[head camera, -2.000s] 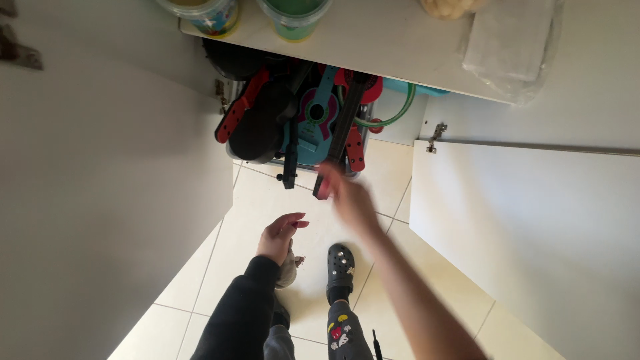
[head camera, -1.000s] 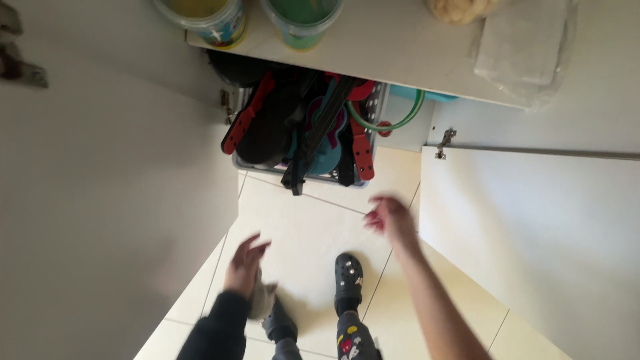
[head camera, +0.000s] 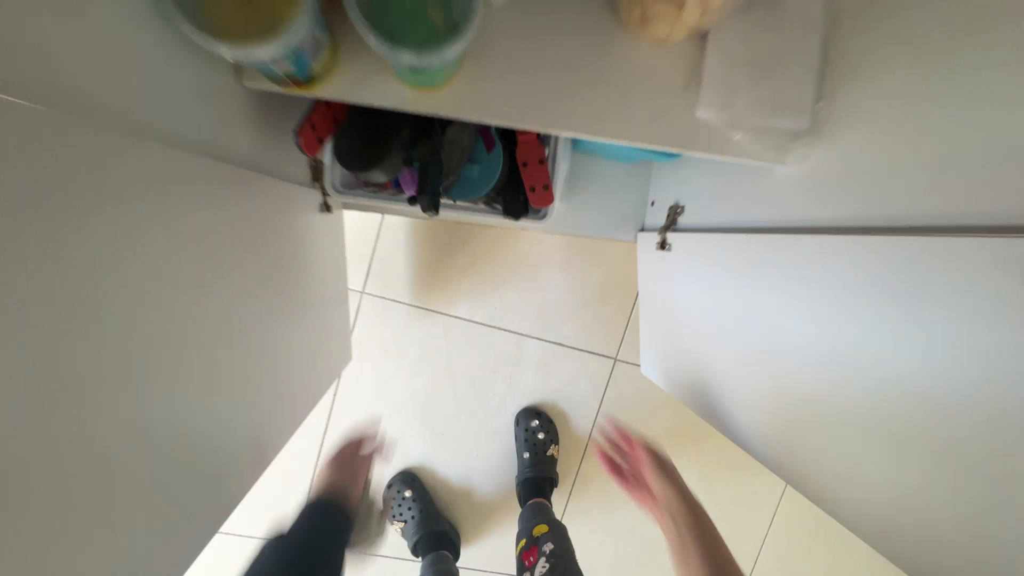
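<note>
My left hand (head camera: 350, 468), blurred, is low at the left beside my clog, in a dark sleeve; a greyish blurred thing lies by its wrist, and whether the hand holds it I cannot tell. My right hand (head camera: 630, 462) is low at the right over the floor tiles, fingers apart, with nothing in it. Farther off, a light plastic basket (head camera: 448, 210) sits inside the low cupboard. It is full of toys, among them a blue toy guitar (head camera: 478, 172), a red strip-like piece with dark dots (head camera: 534, 170) and dark pieces whose kind is unclear.
White cupboard doors stand open at left (head camera: 176, 336) and right (head camera: 816, 336). On the shelf (head camera: 544, 88) above the basket are a tub with yellow contents (head camera: 264, 40), a green tub (head camera: 420, 40) and a clear plastic packet (head camera: 760, 72). My black clogs (head camera: 536, 444) stand on the tiles.
Both hands have drawn back from near the basket toward my body. The basket sits farther under the shelf than before. The green hoop at its right no longer shows.
</note>
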